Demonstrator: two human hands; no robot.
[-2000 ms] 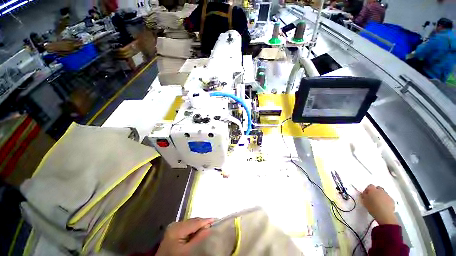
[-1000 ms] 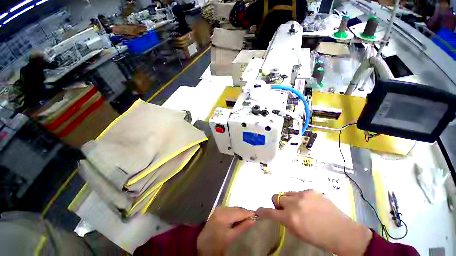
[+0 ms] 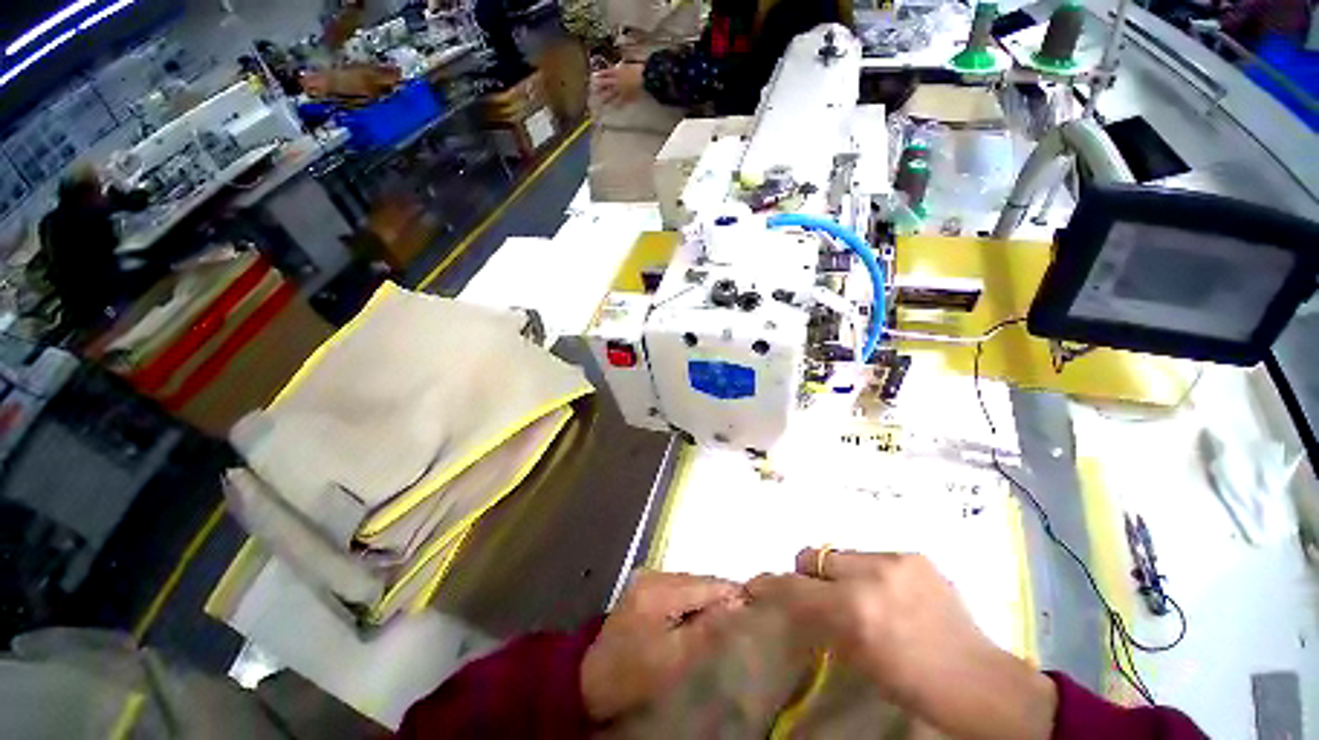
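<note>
A beige fabric piece (image 3: 723,680) with a yellow binding strip hangs from both hands at the bottom centre. My left hand (image 3: 658,636) grips its upper edge from the left. My right hand (image 3: 904,629), with a ring on one finger, grips the same edge from the right, and the fingertips of both hands nearly meet. The right hand and the cloth are slightly blurred. The fabric's lower part is cut off by the picture's edge. The white sewing machine head (image 3: 731,362) stands just beyond the hands, over a brightly lit plate (image 3: 752,513).
A folded stack of beige pieces (image 3: 420,419) with yellow edges lies left of the machine. Dark thread snips (image 3: 1144,564) lie at the right near a black cable (image 3: 1049,547). A touchscreen (image 3: 1186,275) stands at the upper right. Another person's hand (image 3: 622,83) touches fabric behind the machine.
My right hand has come from beside the snips to the fabric edge next to my left hand. The view has swung left. Behind the machine, a person's hand has come into view.
</note>
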